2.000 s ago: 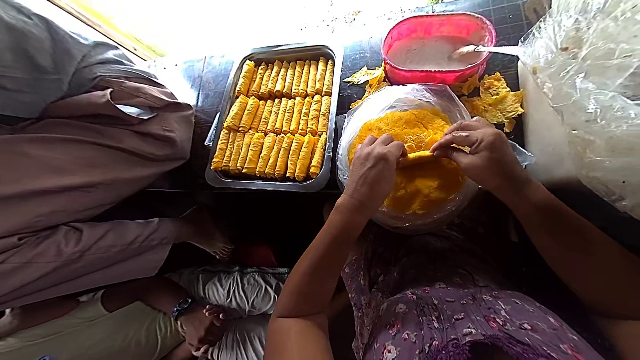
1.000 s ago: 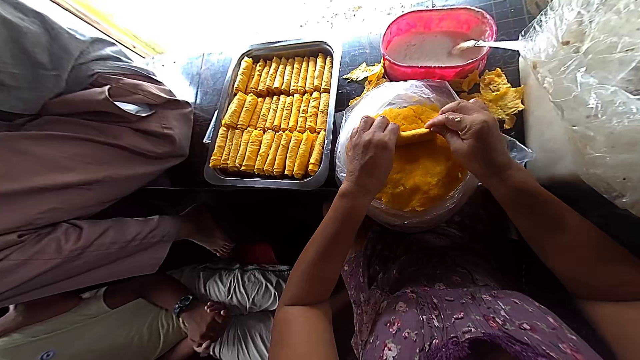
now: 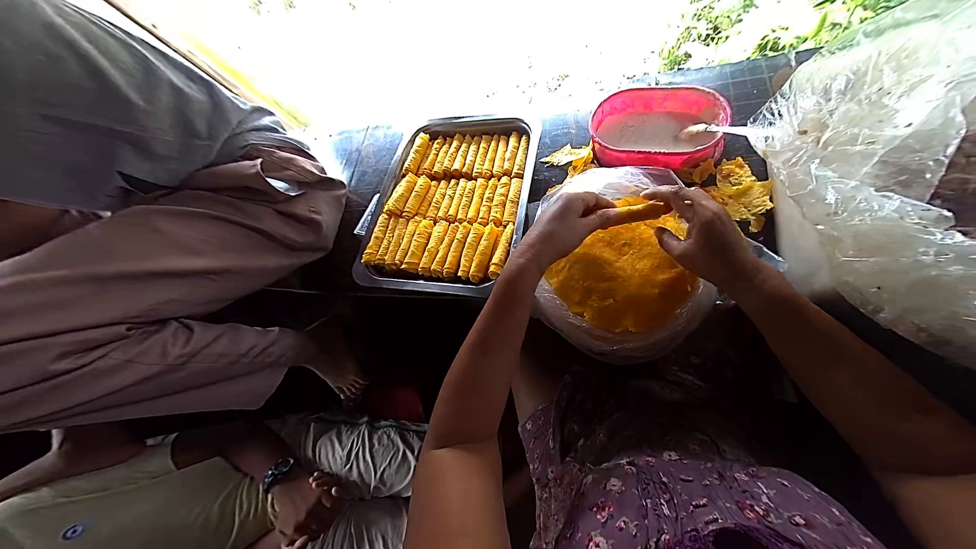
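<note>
A yellow rolled wrapper (image 3: pixel 634 213) is held level between my two hands. My left hand (image 3: pixel 568 221) grips its left end, and my right hand (image 3: pixel 698 229) has fingers on its right end. Right below them lies a stack of round yellow wrapper sheets (image 3: pixel 621 282) in a clear plastic bag (image 3: pixel 610 347). To the left, a metal tray (image 3: pixel 442 287) holds several rows of finished yellow rolls (image 3: pixel 450 200). Behind the stack stands a pink oval tub (image 3: pixel 660 158) of whitish paste (image 3: pixel 648 131), with a pale utensil (image 3: pixel 720 130) resting in it.
Torn yellow wrapper pieces (image 3: pixel 740 191) lie around the tub on the dark tiled surface (image 3: pixel 560 133). A large clear plastic bag (image 3: pixel 862 198) fills the right side. One person in brown trousers (image 3: pixel 152 305) is close on the left; another person's clasped hands (image 3: pixel 305 503) show below the tray.
The roll between my hands has risen slightly toward the far edge of the stack, and the thumb of my right hand has come away from it. The tray and tub stay put.
</note>
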